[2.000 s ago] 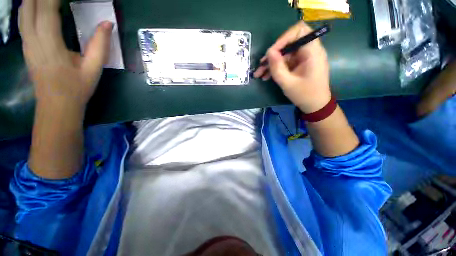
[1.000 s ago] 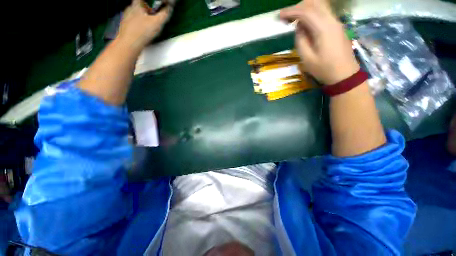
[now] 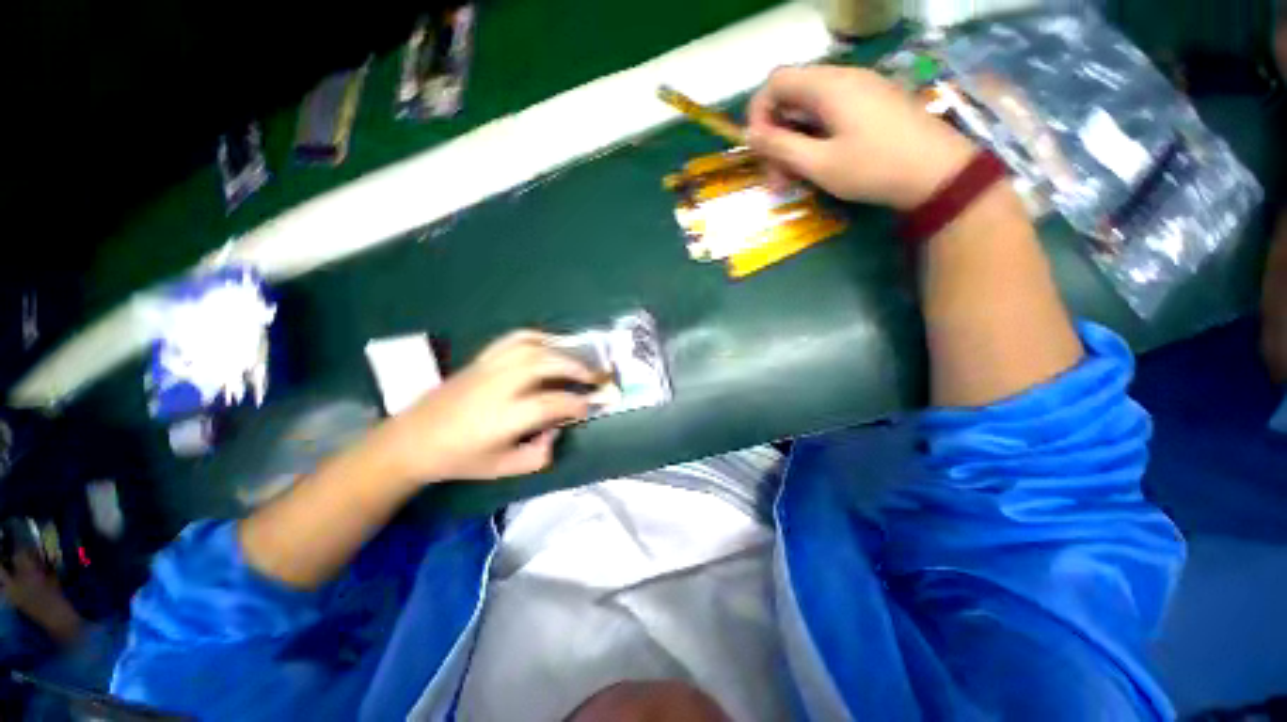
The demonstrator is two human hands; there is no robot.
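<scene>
My left hand (image 3: 494, 409) is on a silver phone housing (image 3: 638, 361) lying on the dark green mat in front of me. The fingers cover its left part. My right hand (image 3: 847, 134) pinches one thin orange-yellow flex cable (image 3: 699, 113) at its right end, just above the stack of flex cables (image 3: 755, 219). The stack is fanned, orange-gold with white parts. I cannot tell whether the black pen-like tool is in my right hand.
A white card-like sheet (image 3: 405, 370) lies left of the housing. White strips on a blue holder (image 3: 212, 341) are at far left. A clear plastic bag (image 3: 1108, 148) lies at right. Phone units (image 3: 435, 64) sit beyond the white rail (image 3: 536, 124).
My left hand has come back from beyond the rail to the mat, where a housing now lies. My right hand has moved left and now holds a flex cable.
</scene>
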